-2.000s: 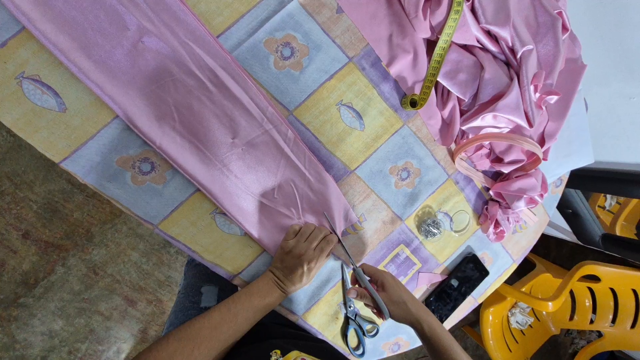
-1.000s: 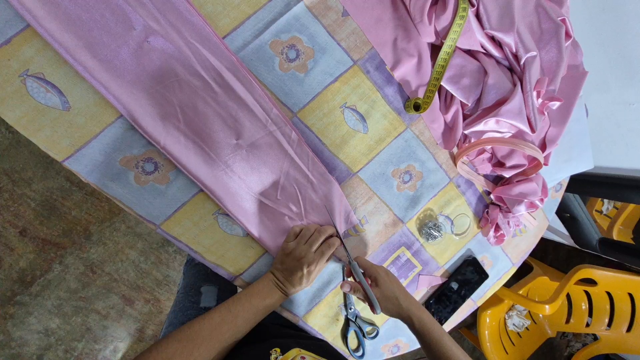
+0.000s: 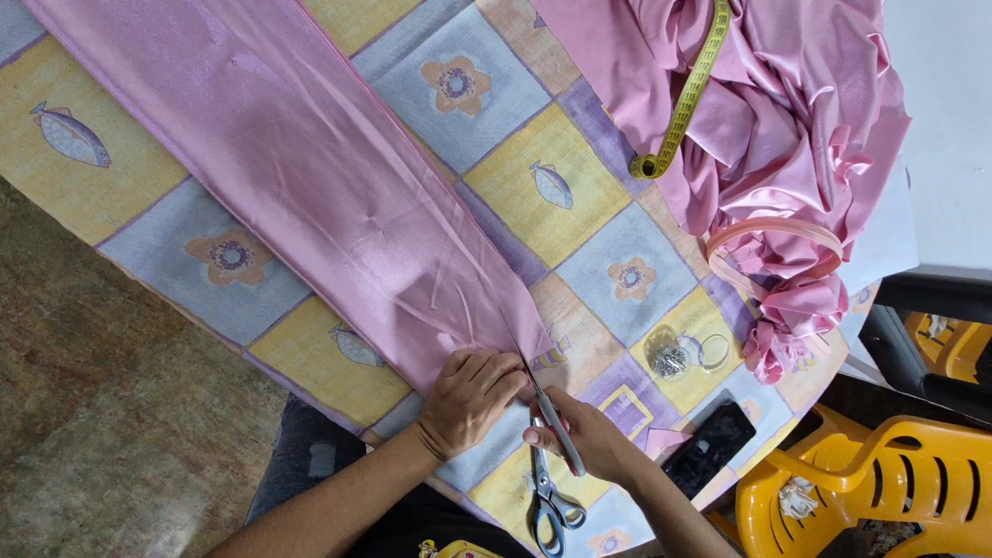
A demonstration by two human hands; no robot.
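Note:
A long folded strip of pink satin fabric [image 3: 325, 178] runs diagonally across the table from the upper left. My left hand [image 3: 473, 395] presses on its lower end near the table edge. Held in my right hand [image 3: 581, 434] is a pair of grey-handled scissors [image 3: 559, 434], their blades at the fabric's end, just right of my left fingers. How far the blades are apart cannot be told. A second pair of scissors with dark blue-grey handles [image 3: 550, 511] lies below, partly hidden by my right hand.
Crumpled pink satin [image 3: 783, 132] with a yellow tape measure [image 3: 686, 101] lies upper right, a pink zipper or band [image 3: 775, 225] on it. Nearer are a clear container of pins [image 3: 668, 360] and a black phone [image 3: 711, 448] on the patterned tablecloth [image 3: 457, 147]. A yellow plastic chair [image 3: 907, 473] stands right.

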